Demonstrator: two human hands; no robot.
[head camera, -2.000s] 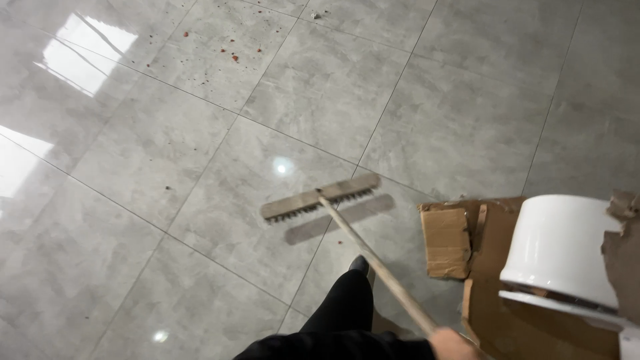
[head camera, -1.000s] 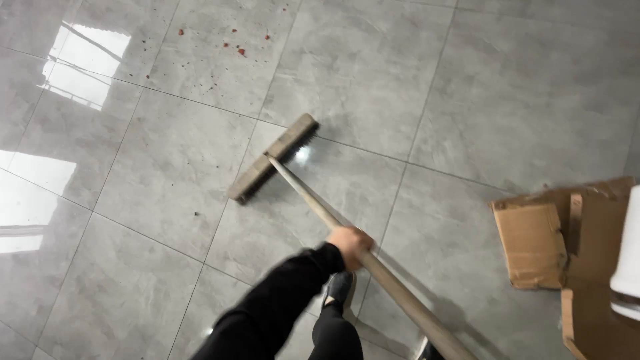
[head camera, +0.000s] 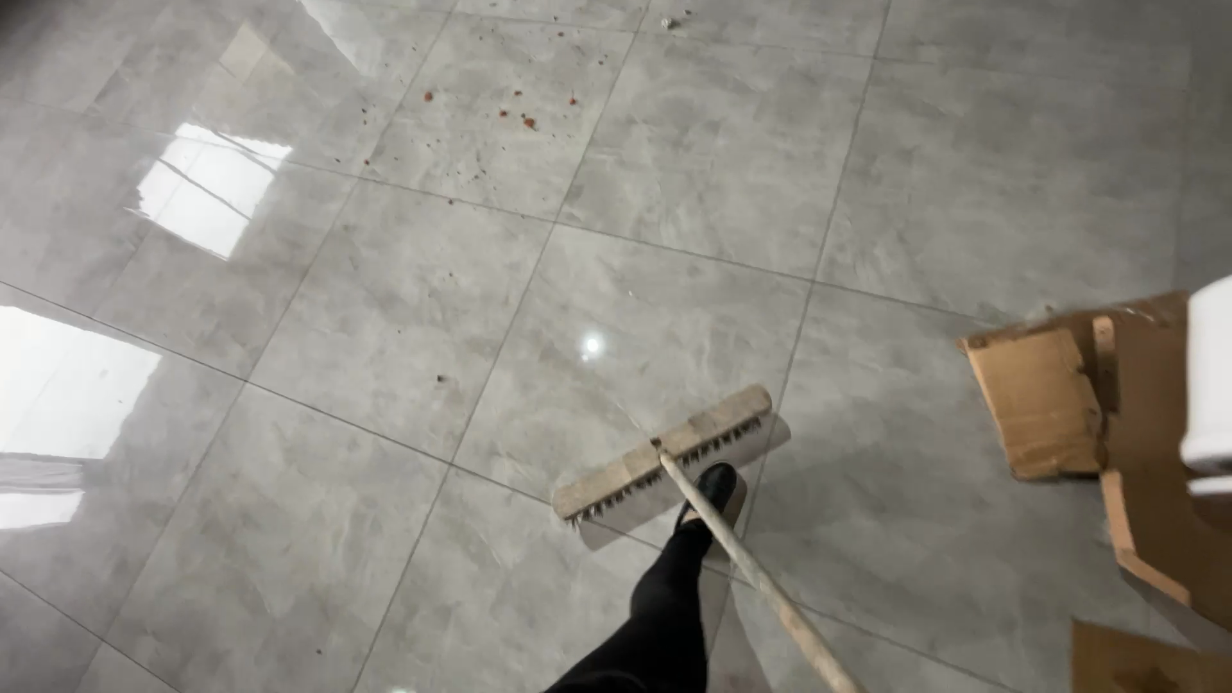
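Note:
A push broom with a wooden head (head camera: 664, 452) and dark bristles is at the lower middle of the view, above the floor tiles, its shadow falling just below it. Its wooden handle (head camera: 770, 587) runs down to the right and leaves the view at the bottom edge. Neither my left hand nor my right hand shows, so what holds the handle is hidden. My leg in black trousers and a black shoe (head camera: 715, 484) are beside the handle, close behind the broom head. Small reddish bits (head camera: 529, 123) and dark specks lie scattered on the tiles at the top.
Torn brown cardboard (head camera: 1039, 404) lies on the floor at the right, beside a white object (head camera: 1211, 375) cut off by the edge. Another piece of cardboard (head camera: 1145, 659) is at the lower right. The glossy grey tiles (head camera: 337, 481) reflect bright light at the left.
The hand seen on the handle one second ago has gone out of view. The broom head has moved towards my foot and turned, its bristles now showing.

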